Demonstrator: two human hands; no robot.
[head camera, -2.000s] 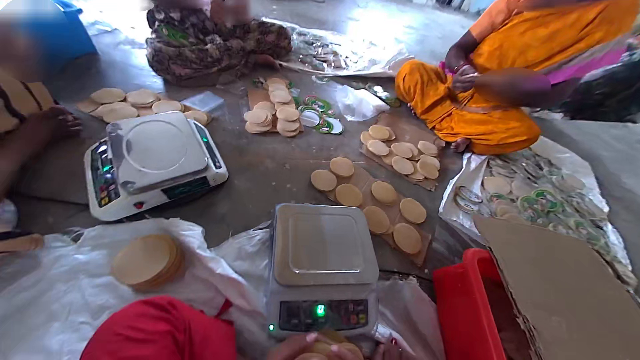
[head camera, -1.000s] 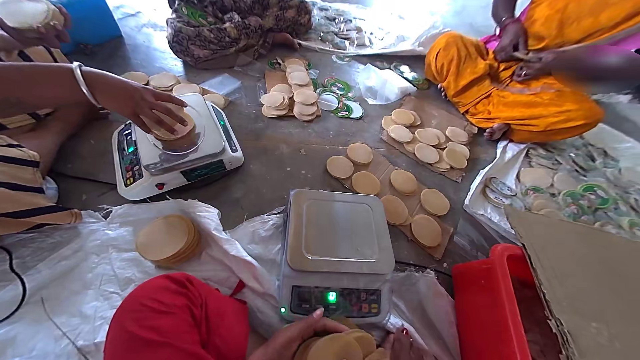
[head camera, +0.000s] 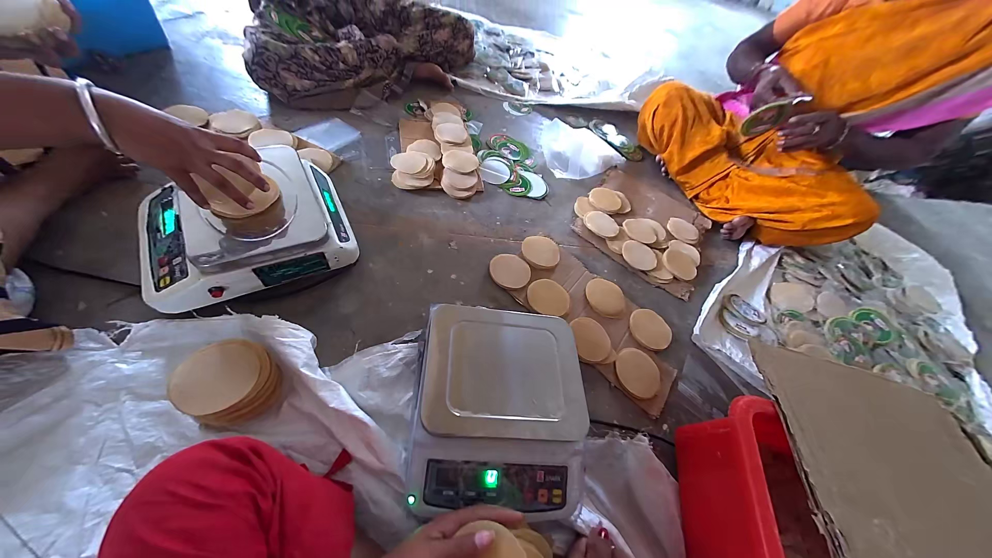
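At the bottom centre, my left hand (head camera: 457, 535) holds several thin tan discs (head camera: 508, 542), its thumb on top of them. Only the fingertips of my right hand (head camera: 595, 544) show, just right of the discs; whether they grip anything is hidden by the frame edge. Directly beyond both hands stands a digital scale (head camera: 504, 372) with a bare metal pan and a lit green display. A stack of larger tan discs (head camera: 225, 380) lies on white plastic sheeting to the left. Small piles of discs rest on a cardboard strip (head camera: 573, 287) beyond the scale.
A co-worker's hand (head camera: 217, 167) touches discs on a second scale (head camera: 248, 232) at left. A red plastic crate (head camera: 717, 465) with a cardboard sheet (head camera: 876, 442) stands at right. Beyond are more disc piles (head camera: 643, 232), a sack of printed round pieces (head camera: 852, 318) and a seated person in orange (head camera: 759, 163).
The co-worker's hand, absent from the left scale two seconds ago, is now over the discs there. The person in orange now holds up a round printed piece. My left hand stays on the discs.
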